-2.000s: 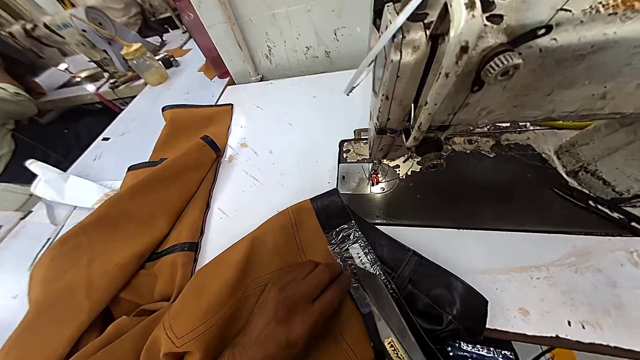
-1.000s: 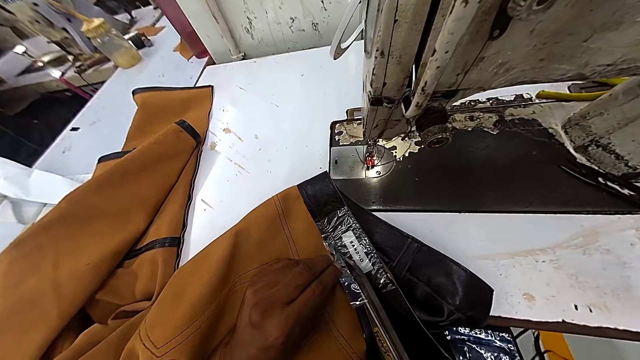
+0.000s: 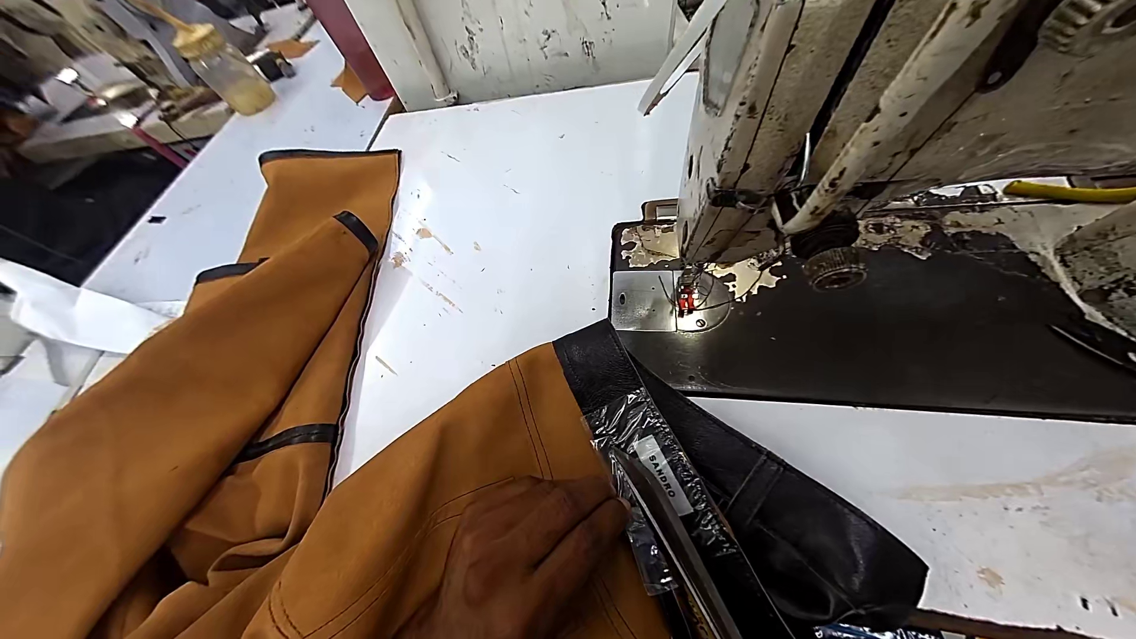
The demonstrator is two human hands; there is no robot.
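Note:
My left hand pinches the edge of a tan leather garment with double stitching, beside clear plastic film. That film lies along the garment's black leather band, over its dark inner side. A white label bearing writing shows there. Scissor blades reach up from the bottom edge across the film, just right of my left fingertips; their handles are out of view. My right hand is not in view. The garment's black leather part spreads to the right.
A sewing machine's needle and presser foot stand beyond the band, over its metal bed. More tan leather with black trim lies left on the white table. A jar with a brush stands at the upper left.
The scissor blades have shifted relative to the label, which now shows more fully than two seconds ago. My left hand stays on the garment beside the film. The view has shifted somewhat.

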